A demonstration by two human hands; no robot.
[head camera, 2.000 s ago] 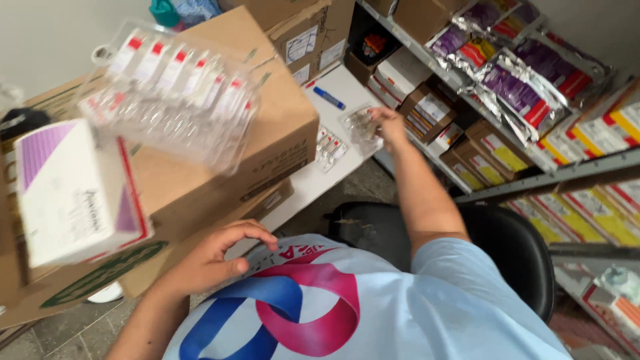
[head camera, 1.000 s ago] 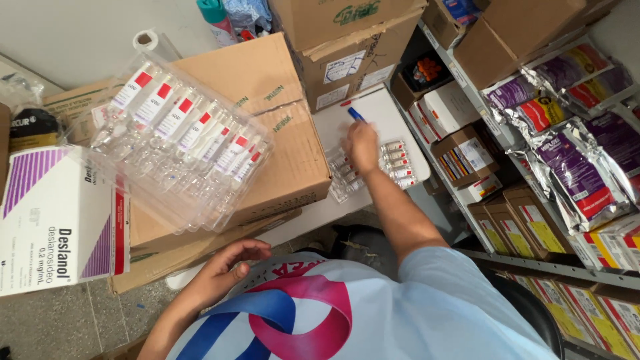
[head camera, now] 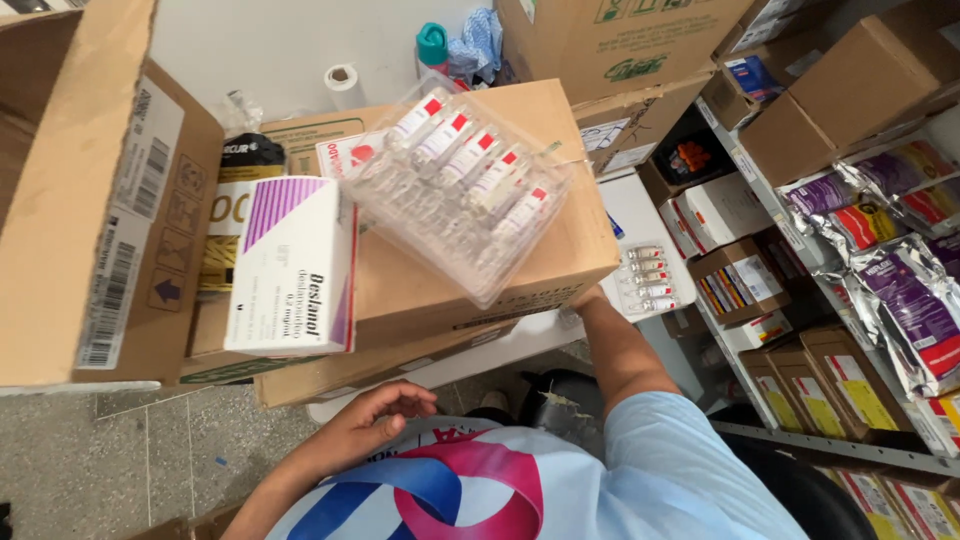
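Note:
My left hand (head camera: 382, 424) hovers in front of my shirt, fingers loosely curled and apart, holding nothing. My right hand (head camera: 585, 300) is mostly hidden behind the corner of a cardboard box (head camera: 577, 247); only the wrist region shows, low over the white table (head camera: 630, 202). Just right of it lies a tray of glass ampoules (head camera: 649, 277) with red-marked labels. A blue marker (head camera: 616, 227) is partly hidden by the box. On top of the box rests a clear plastic tray (head camera: 480, 281) with several labelled ampoules (head camera: 472, 157). A white and purple Deslanol carton (head camera: 292, 262) stands at its left.
An open cardboard box (head camera: 67, 187) is at the far left. Behind are a paper roll (head camera: 343, 84), a teal-capped bottle (head camera: 432, 49) and stacked cartons (head camera: 622, 45). Metal shelving (head camera: 810, 247) with boxes and foil packs (head camera: 907, 300) lines the right. A black chair (head camera: 562, 405) stands below.
My right hand, a second ago over the ampoules and marker on the table, has moved behind the box corner. My left hand remains free. The view has swung toward the left.

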